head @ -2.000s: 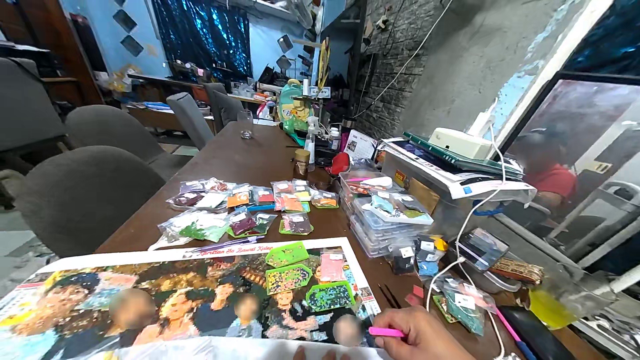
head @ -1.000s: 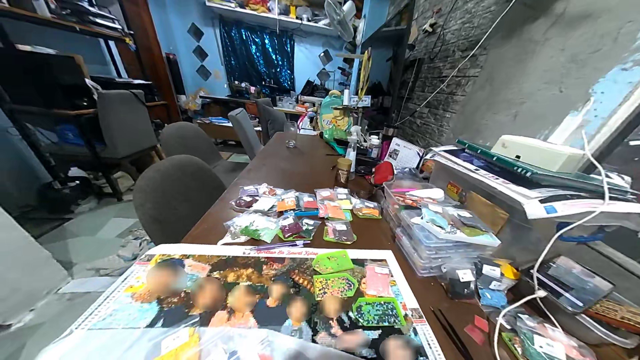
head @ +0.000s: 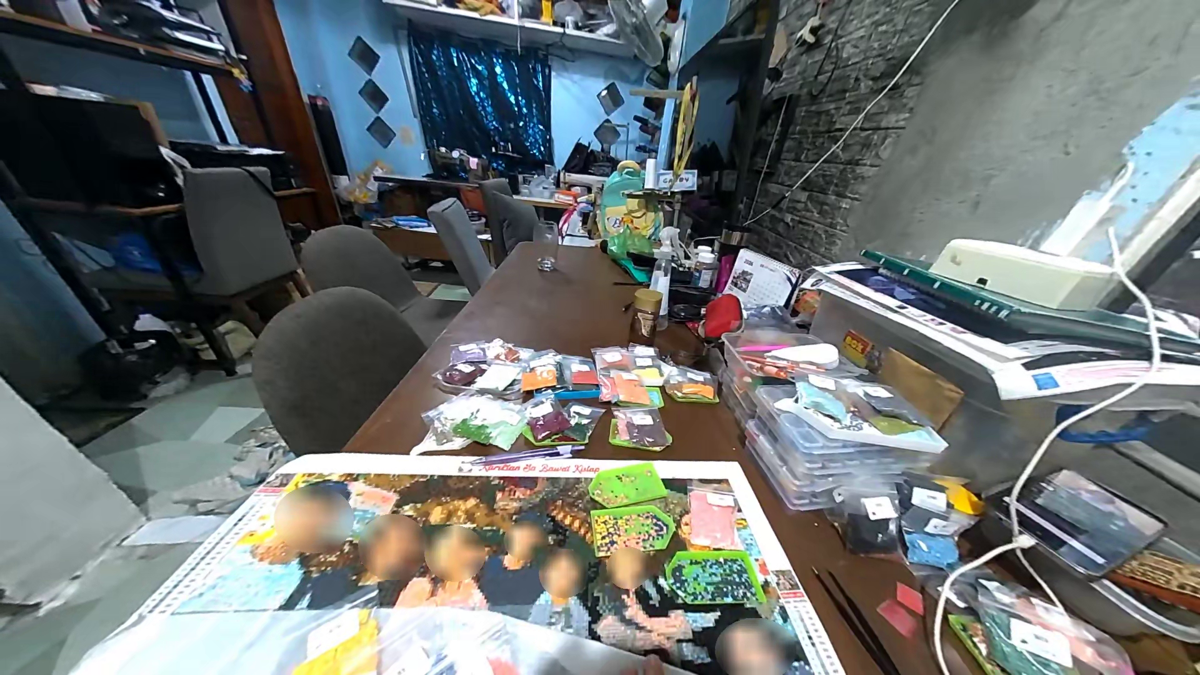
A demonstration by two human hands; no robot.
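Note:
A diamond painting canvas (head: 450, 525) showing a group of people lies on the table, its lower part under white cover film (head: 562, 647). A yellow bead packet (head: 342, 647) rests on the film. On the canvas's right side lie a green tray (head: 628, 485), a green tray of mixed beads (head: 633, 531), another with dark and teal beads (head: 715, 577) and a pink bead packet (head: 713, 517). At the bottom edge only a fingertip, seemingly of my left hand (head: 652, 666), shows by the film; its grip is hidden. My right hand is out of view.
Bead packets (head: 562, 375) lie beyond the canvas, with pens (head: 530, 455) nearer it. To the right are black tweezers (head: 848, 614), stacked clear plastic boxes (head: 797, 459), a phone (head: 1087, 520) and a white cable (head: 1041, 450). Grey chairs (head: 337, 366) line the table's left side.
My right hand, which held a pink pen at the canvas's lower right two seconds ago, has left the view. The yellow packet now shows on the film. The view has swung left.

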